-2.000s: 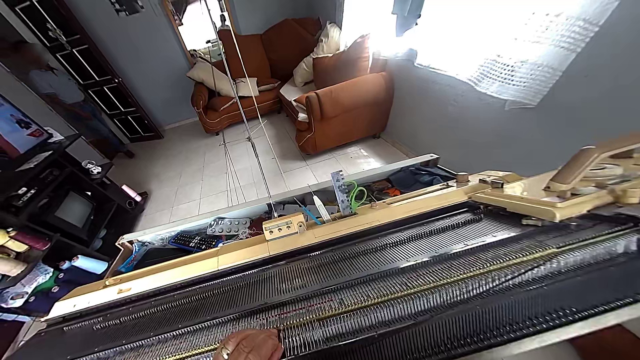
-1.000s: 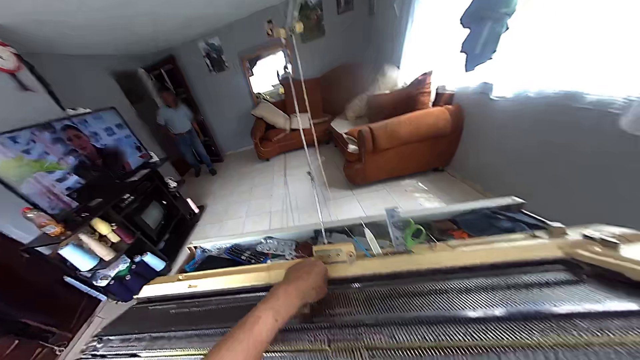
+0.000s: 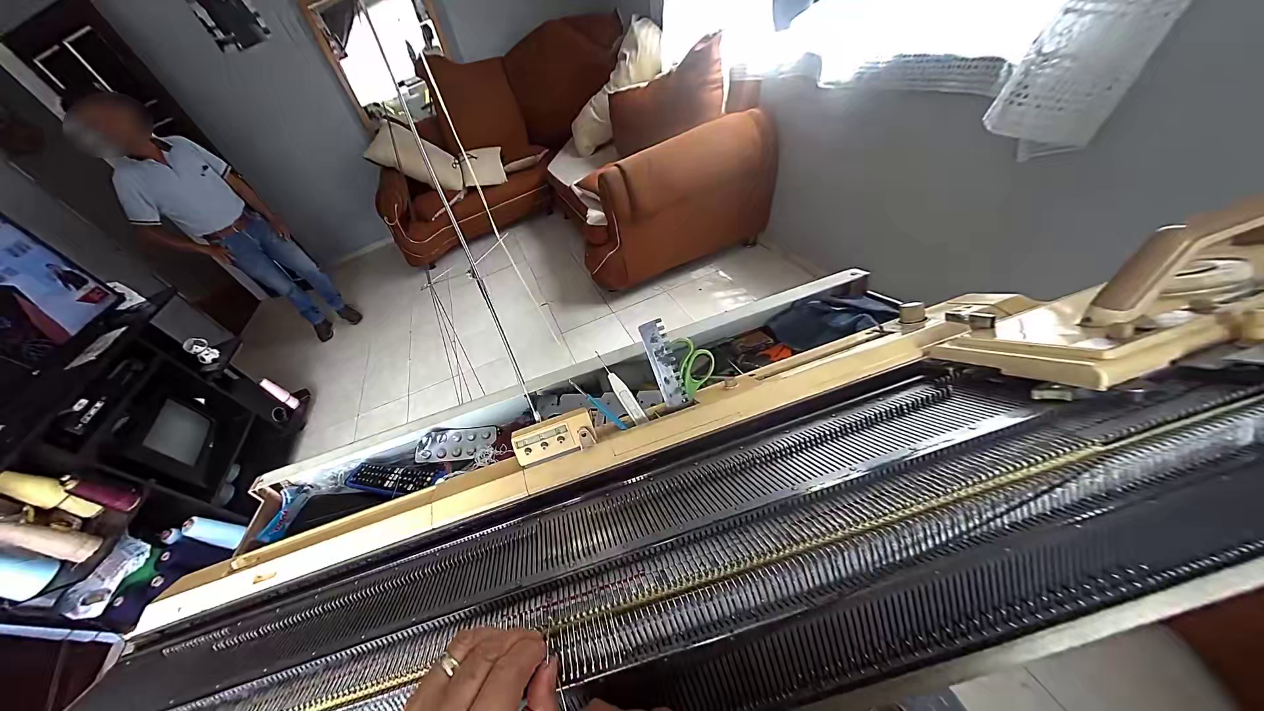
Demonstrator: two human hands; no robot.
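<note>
A double-bed knitting machine runs diagonally across the view, with rows of needles and a yellow strand along the gap between its beds. My left hand, wearing a ring, is at the needles at the bottom centre, its fingertips bent together; whether they pinch a needle or a thin tool cannot be told. Only a sliver of my right hand shows at the bottom edge beside it. The cream row counter sits on the back rail. The carriage with its handle rests at the right end.
A tray behind the machine holds green-handled scissors, a white-handled tool and a remote control. Thin yarn mast rods rise behind the counter. Yarn cones stand at left. A person stands near the door; brown sofas stand beyond.
A hand near the row counter one second ago is now down at the needles. The view has tilted down and turned.
</note>
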